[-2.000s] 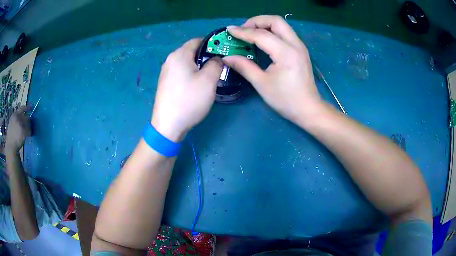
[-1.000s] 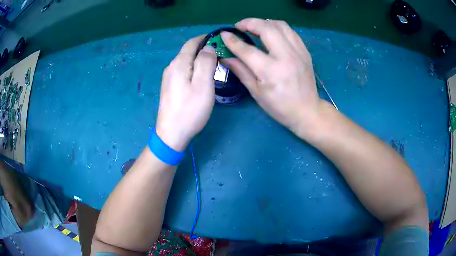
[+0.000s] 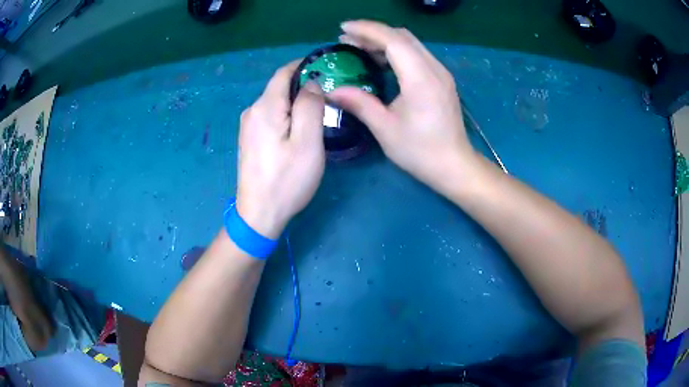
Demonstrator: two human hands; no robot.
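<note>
A glossy black round housing (image 3: 346,136) stands open side up at the back middle of the blue-green mat. A green half-moon circuit board (image 3: 340,69) lies in its far part, and a white patch shows below the board. My left hand (image 3: 285,143) grips the housing's left side, its thumb at the board's near left edge. My right hand (image 3: 412,106) is around the right side, its thumb at the board's near edge and its fingers raised beyond the far rim. A thin silver shaft (image 3: 487,142) lies right of my right wrist, partly hidden.
A dark green conveyor (image 3: 302,26) carries several black housings across the back. Cardboard with green boards (image 3: 32,151) is at the left. Another person's arm (image 3: 26,302) is at lower left. A blue cord (image 3: 294,302) hangs from my left wristband. Red bubble bags (image 3: 302,373) are below the bench edge.
The fingers of my right hand have lifted off the board, uncovering more of it. The housings on the conveyor have shifted left. My left hand stays on the housing.
</note>
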